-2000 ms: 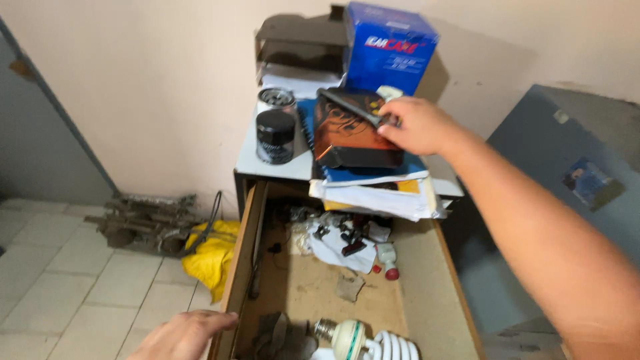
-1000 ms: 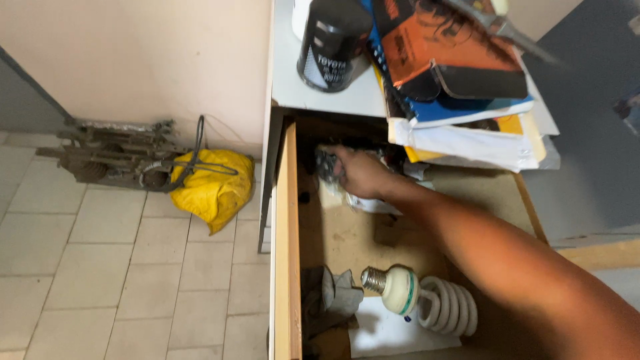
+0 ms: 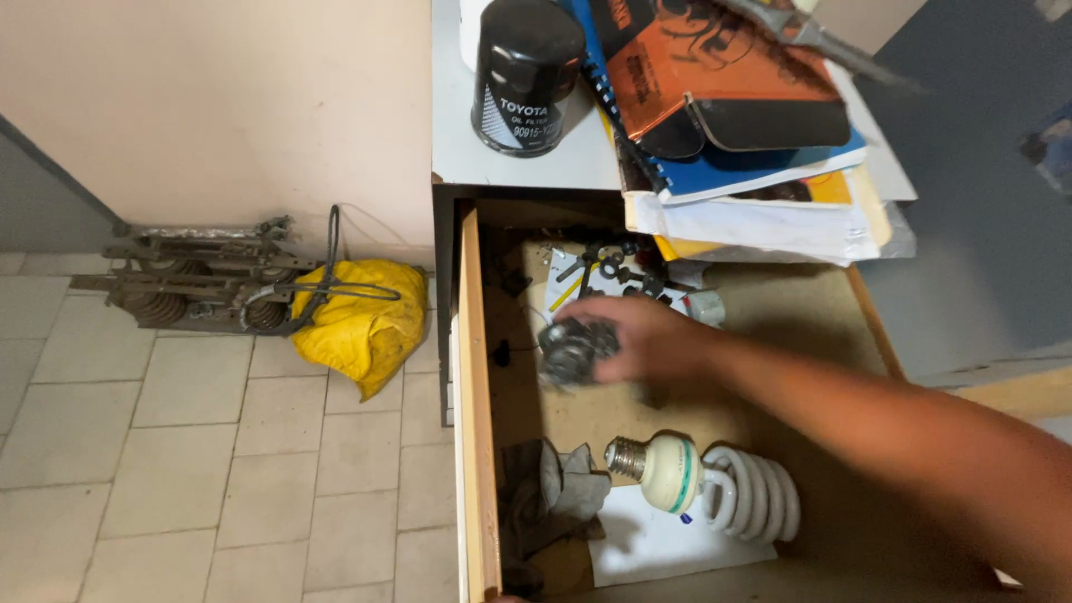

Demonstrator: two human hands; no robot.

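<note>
My right hand (image 3: 641, 335) reaches into the open wooden drawer (image 3: 479, 402) and grips a dark bundle of small parts (image 3: 576, 350), blurred and too unclear to name. Behind it, bolts and nuts (image 3: 615, 268) lie on white paper beside a thin yellow stick (image 3: 574, 289). Nearer the drawer's front, a spiral compact fluorescent bulb (image 3: 670, 471) lies partly on a white sheet (image 3: 645, 544), with a crumpled grey cloth (image 3: 574, 486) to its left. Of my left hand only a sliver of skin (image 3: 507, 599) shows at the bottom edge, by the drawer's side; its fingers are hidden.
On the cabinet top (image 3: 519, 172) stand a black Toyota oil filter (image 3: 528, 79) and a stack of papers and notebooks (image 3: 754, 218) with an orange and black folder (image 3: 729, 84) and a metal tool (image 3: 812, 38) on top. A yellow bag (image 3: 360, 310) and rusty coil-burner stove (image 3: 201, 280) sit on the floor.
My right hand has left the metal tool on the stack, gone down into the drawer and taken hold of the dark bundle. It has since come slightly forward. The view has moved closer to the drawer.
</note>
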